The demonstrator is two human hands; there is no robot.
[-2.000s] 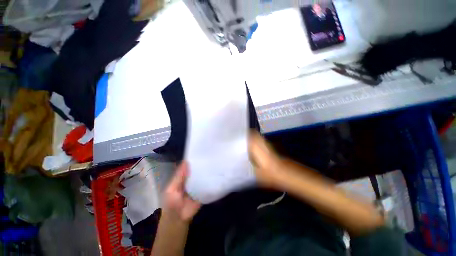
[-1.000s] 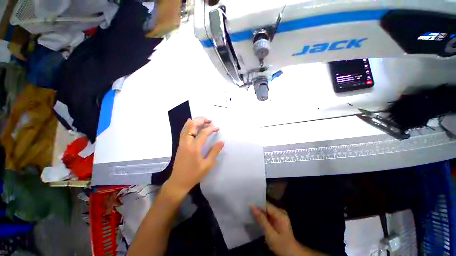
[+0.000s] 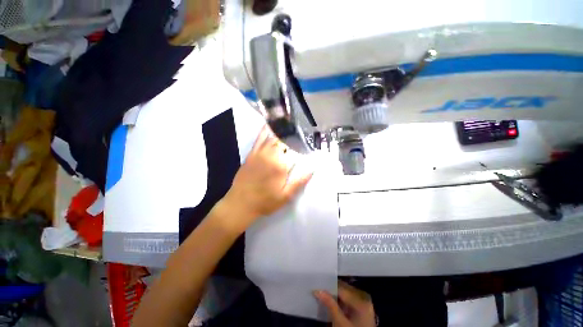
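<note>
A pale cut piece [image 3: 292,249] lies over the machine bed and hangs past the table's front edge, its top end close to the needle area. A black cloth panel [image 3: 220,153] lies under it and shows at its left. My left hand [image 3: 265,179] presses flat on the upper part of the pale piece, fingertips near the presser foot, which is mostly hidden. My right hand [image 3: 348,306] pinches the lower right edge of the piece at the bottom of the picture, partly cut off. The white sewing machine head [image 3: 396,89] stands just above my left hand.
Thread snips [image 3: 527,197] lie right of the needle, beside a black bundle [image 3: 562,175]. A phone [image 3: 487,131] lies behind them. A measuring scale [image 3: 447,240] runs along the front edge. Black cloth [image 3: 96,89] lies at the left, a red basket [image 3: 121,294] lower left, a blue basket [image 3: 562,294] lower right.
The view has moved closer to the machine head. The pale piece has moved up towards the needle with my left hand on it. My right hand still holds its lower edge.
</note>
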